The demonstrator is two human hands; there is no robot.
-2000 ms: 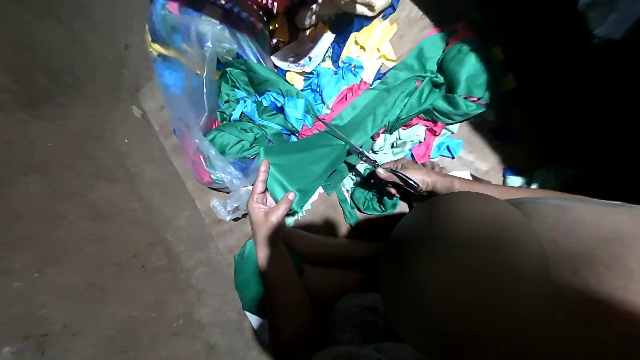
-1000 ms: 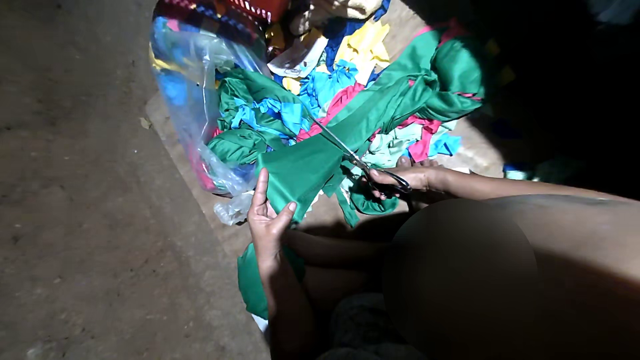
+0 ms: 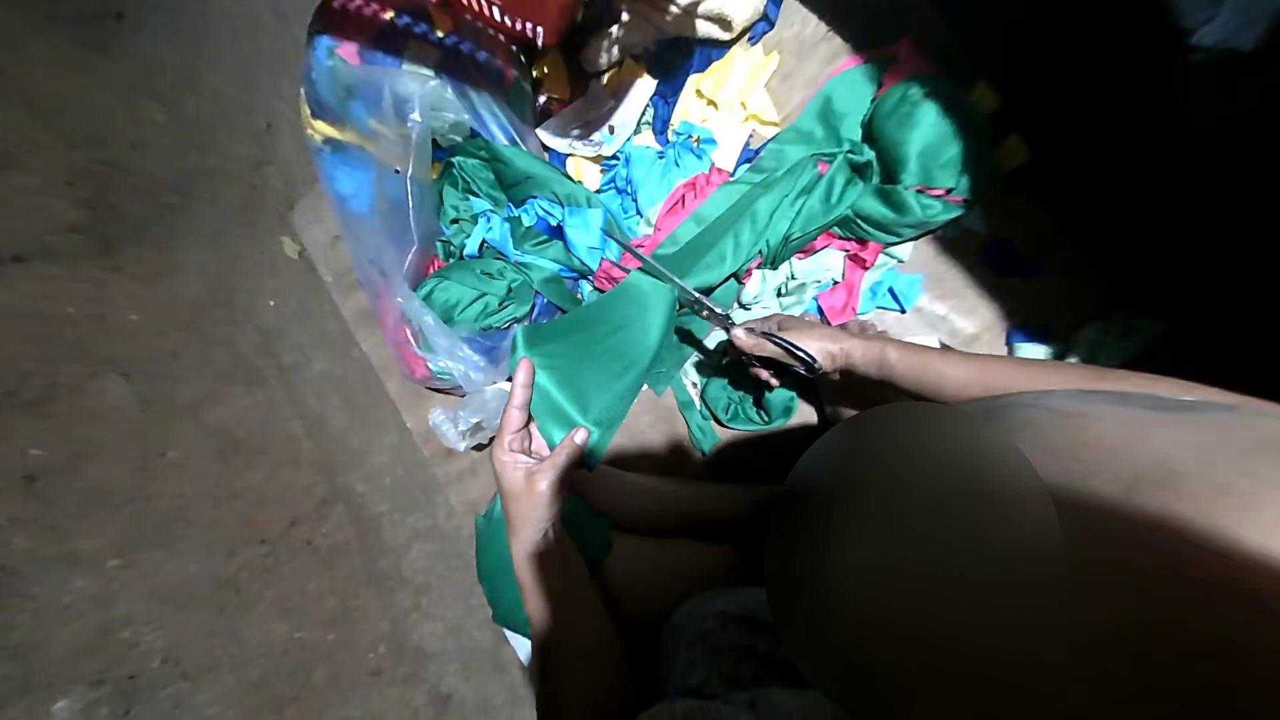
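My left hand (image 3: 535, 465), at the lower middle, holds a piece of green fabric (image 3: 605, 355) between thumb and fingers. The handles of long metal scissors (image 3: 705, 308) are in my right hand (image 3: 800, 345), and the blades point up and left past the upper right corner of that piece. Beyond the blades a long bunched length of green cloth (image 3: 800, 185) stretches toward the upper right. Whether the held piece still joins it is hard to tell. A small heap of green cloth (image 3: 750, 400) lies just below my right hand.
A clear plastic bag (image 3: 385, 200) with coloured cloth in it stands at the left. Blue scraps (image 3: 655, 165), yellow scraps (image 3: 730, 90) and pink scraps (image 3: 855, 285) lie about. A red plastic basket (image 3: 520, 15) is at the top. Another green piece (image 3: 500, 570) lies beside my left forearm.
The green fabric at my left hand, earlier running on toward the long green length, now shows a separate edge near the scissor blades. Both hands have kept their hold.
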